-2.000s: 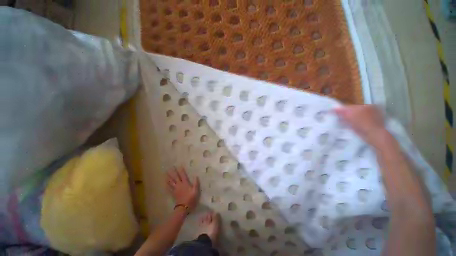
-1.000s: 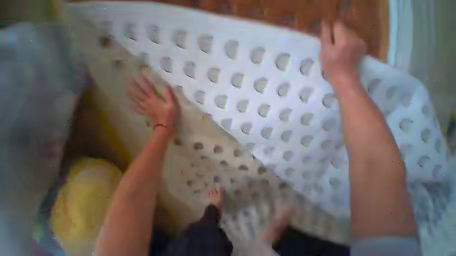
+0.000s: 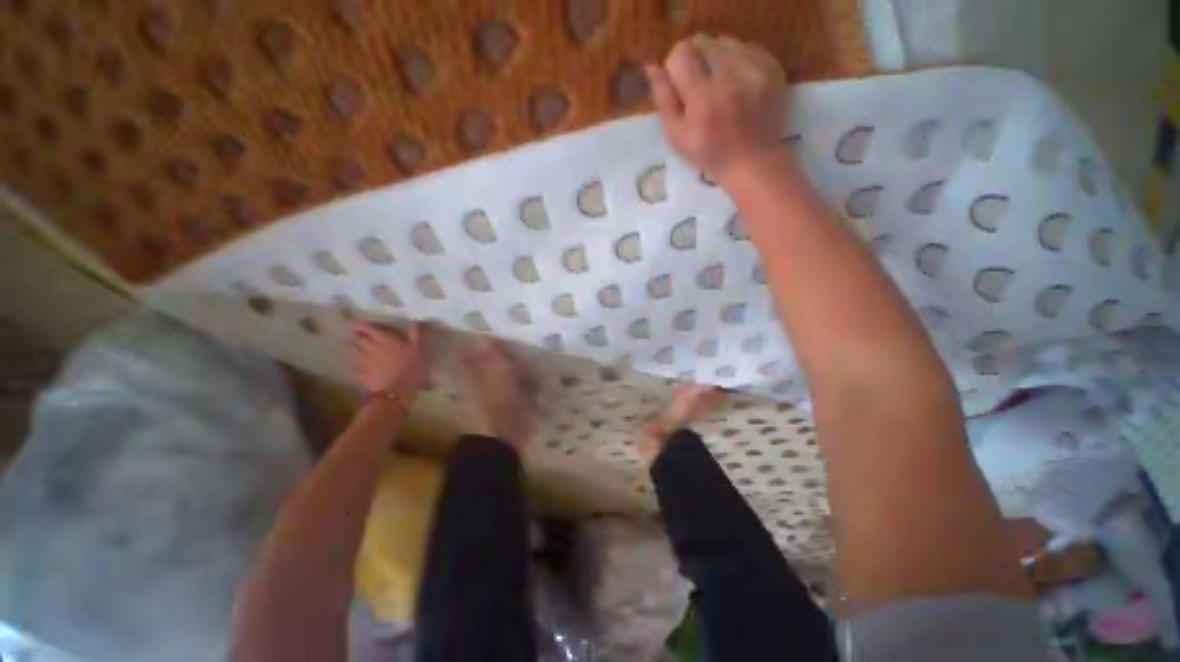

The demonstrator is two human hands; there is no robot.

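A white printed fabric [image 3: 595, 259] with rows of grey-beige half-round motifs lies in a wide band across the view. My right hand [image 3: 725, 104] is closed on its far edge, beside the orange-brown printed fabric [image 3: 259, 104] with dark round spots. The cream printed fabric [image 3: 582, 407] lies on the near side of the white sheet, under my bare feet. My left hand [image 3: 388, 360] lies flat with fingers apart on the cream fabric, near the white sheet's near edge.
A large clear plastic bag [image 3: 142, 479] stands at the left. A yellow bundle [image 3: 399, 530] lies beside my left leg. Loose coloured cloth [image 3: 1100, 517] is at the lower right. Pale cloth layers [image 3: 951, 32] lie at the top right. Striped tape [image 3: 1165, 155] shows at the right edge.
My right hand has moved left along the orange fabric with the white edge. The view has turned; more orange fabric and both feet now show. My left hand is still on the cream fabric.
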